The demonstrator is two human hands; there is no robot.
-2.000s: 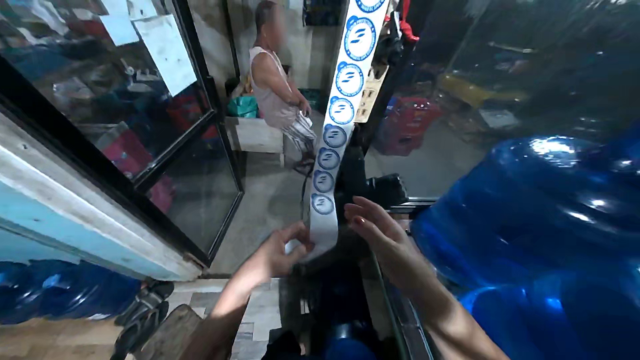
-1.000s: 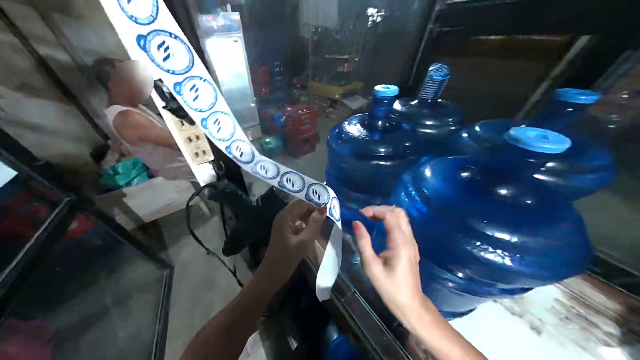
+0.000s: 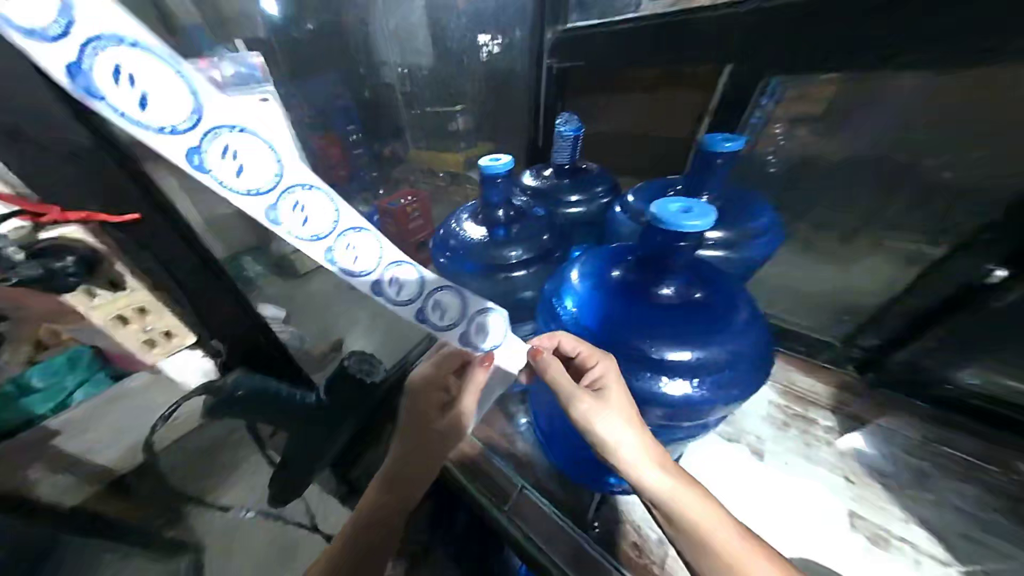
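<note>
A long strip of round blue-and-white stickers (image 3: 302, 210) runs from the upper left down to my hands. My left hand (image 3: 448, 392) pinches the strip's lower part between thumb and fingers, beside the last stickers. My right hand (image 3: 588, 384) pinches the strip's edge close by, its thumb and index finger together. Beyond my right hand stands a large blue water jug (image 3: 660, 320) with a light blue cap (image 3: 682, 214). Behind it are another capped jug (image 3: 496, 240), a jug with a ribbed top (image 3: 568, 188) and a further capped jug (image 3: 720, 200).
A black heat gun (image 3: 300, 408) with a cord lies left of my left hand. A power outlet strip (image 3: 128, 308) is fixed at the left. A dark-edged ledge (image 3: 520, 496) runs below my hands. Glass panes surround the jugs, and a red crate (image 3: 405, 216) shows behind glass.
The view has turned right toward the jugs. My right hand, apart from the strip one second ago, now pinches its edge. My left hand still holds the strip.
</note>
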